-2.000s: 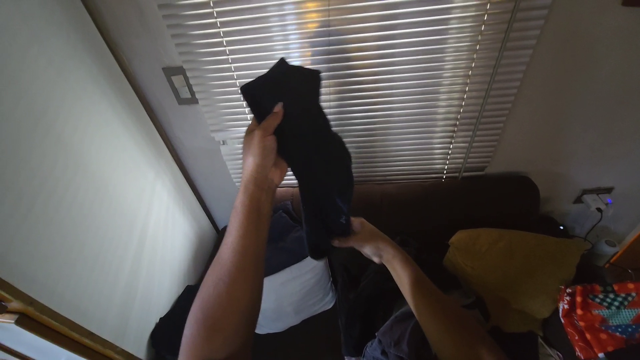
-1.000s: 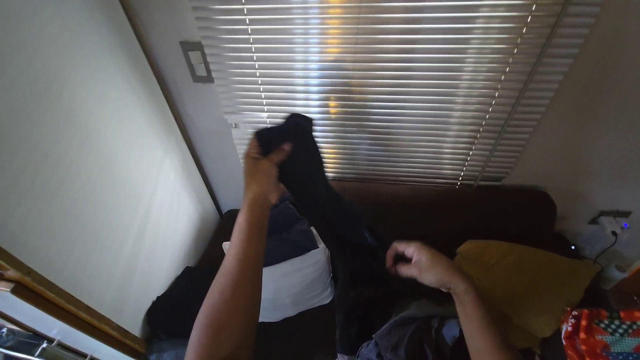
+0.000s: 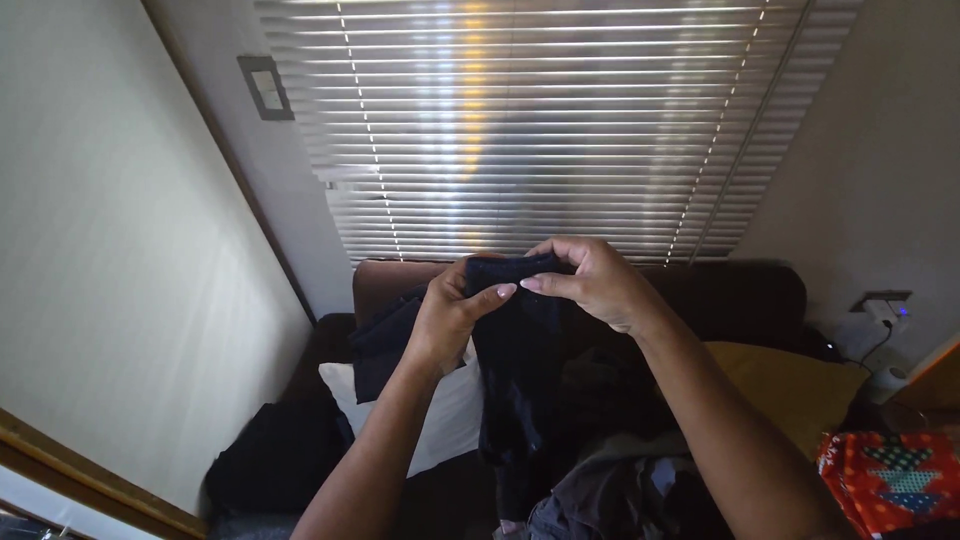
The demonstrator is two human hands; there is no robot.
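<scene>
A dark cloth garment [image 3: 517, 360], seemingly a pair of socks or a trouser leg, hangs from both hands in front of the sofa. My left hand [image 3: 457, 307] pinches the left side of its top edge, thumb in front. My right hand [image 3: 585, 281] grips the right side of that edge between thumb and fingers. The two thumbs nearly meet. Below, the garment's lower end blends into other dark clothes. A grey garment [image 3: 615, 491] lies at its lower right. Dark folded cloth [image 3: 382, 360] rests on a white pillow [image 3: 442, 435] left of the hanging piece.
Behind stands a brown sofa [image 3: 720, 300] under a window blind [image 3: 562, 150]. Black cloth [image 3: 277, 457] is piled at the left. A mustard cushion [image 3: 780, 382] and a red patterned cloth [image 3: 885, 480] are on the right, near a plugged-in charger [image 3: 885, 309].
My right hand has moved up from the garment's lower part to its top edge, beside my left hand. The garment's top is lower in view than before.
</scene>
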